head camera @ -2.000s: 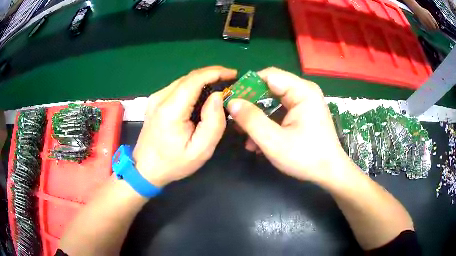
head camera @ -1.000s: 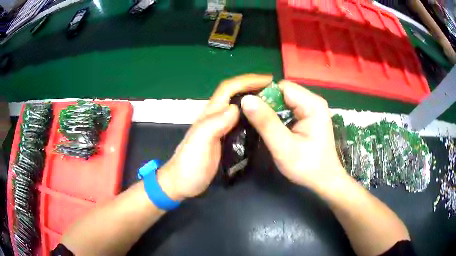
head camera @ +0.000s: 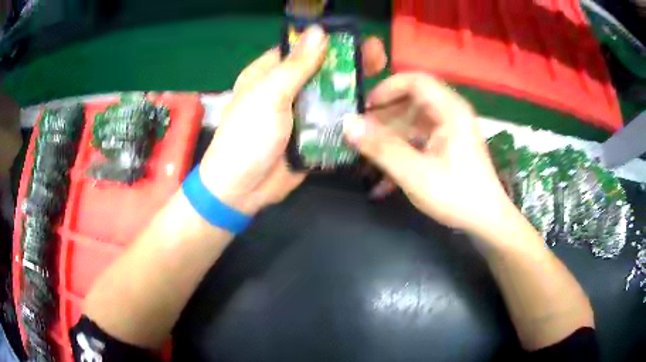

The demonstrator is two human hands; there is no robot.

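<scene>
A dark phone housing (head camera: 292,152) is held upright in front of me with its open back towards me. A green and silver circuit board (head camera: 327,106) lies in it. My left hand (head camera: 263,120) grips the housing from the left, its thumb on the board's upper left and fingertips showing past the right edge. My right hand (head camera: 425,141) is at the lower right, its thumb touching the board's right edge. Its fingers are curled and partly blurred, and whether they grip the housing is hard to tell.
A red tray (head camera: 106,219) at left carries a column and a bunch of boards (head camera: 127,134). A pile of boards (head camera: 567,191) lies at right beside a grey post (head camera: 630,145). Small loose bits (head camera: 639,261) lie at far right. Another red tray (head camera: 496,56) is on the green conveyor belt (head camera: 163,67).
The housing has been turned and raised, and the board now lies flat in it. My left thumb is on the board. My right hand has shifted to its lower right side. The view has shifted.
</scene>
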